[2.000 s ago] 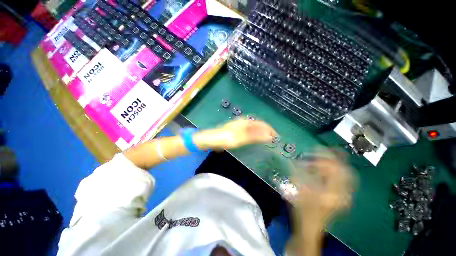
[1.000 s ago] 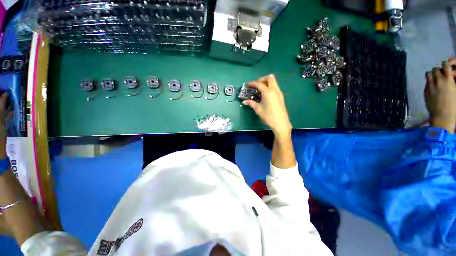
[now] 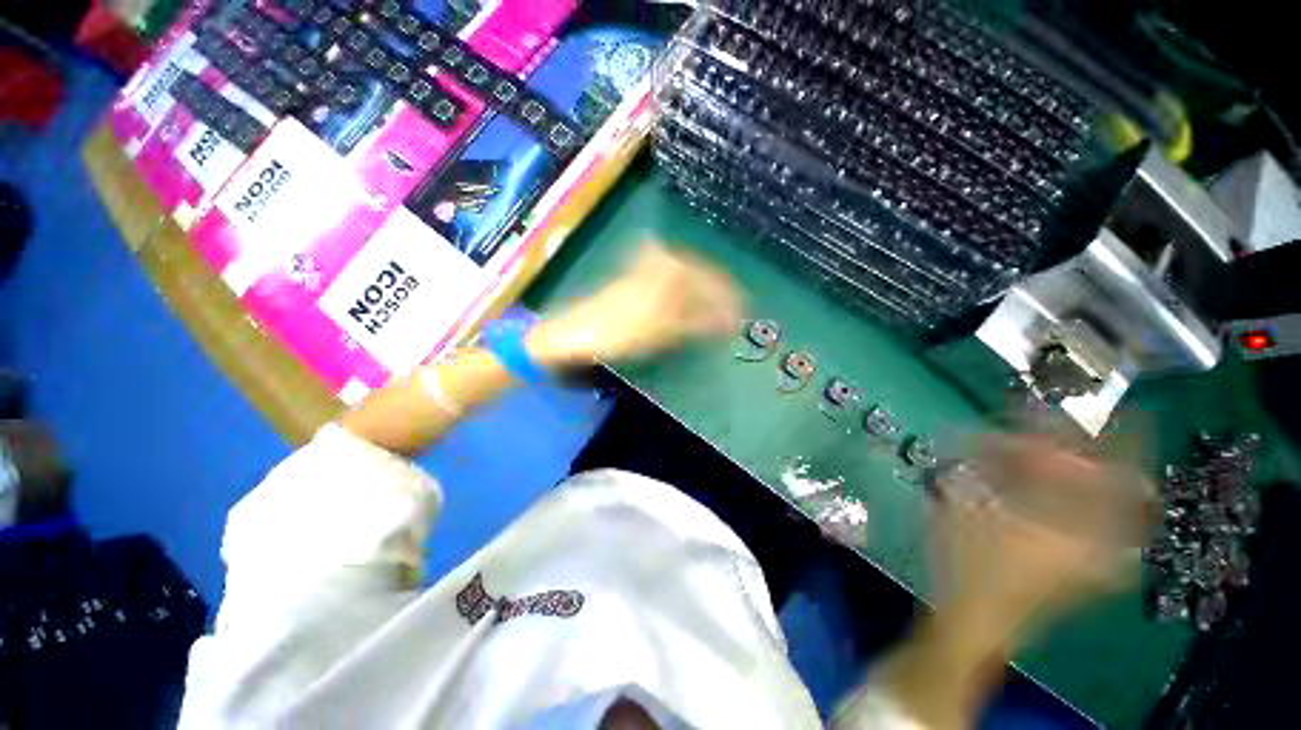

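Note:
Several round wired modules [image 3: 796, 371] with thin curly leads lie in a slanting row on the green mat [image 3: 721, 414]. My left hand [image 3: 678, 297], with a blue wristband, is blurred over the mat at the left end of the row. Its fingertips and anything in them cannot be made out. My right hand [image 3: 1049, 506] is strongly blurred at the right end of the row, beside a heap of dark-silver modules [image 3: 1206, 528]. Whether it holds anything cannot be seen. A pile of small white pieces [image 3: 825, 499] lies near the mat's front edge.
A pink and white carton [image 3: 321, 300] at left bears rows of square black parts [image 3: 442, 103]. A tall stack of clear trays [image 3: 870, 157] stands at the back. A silver metal feeder [image 3: 1170, 285] and a box with a red light [image 3: 1256, 342] stand at right.
The view has swung left. My left hand has moved from beside the carton to over the mat. My right hand has left the module it was touching and is now blurred near the heap.

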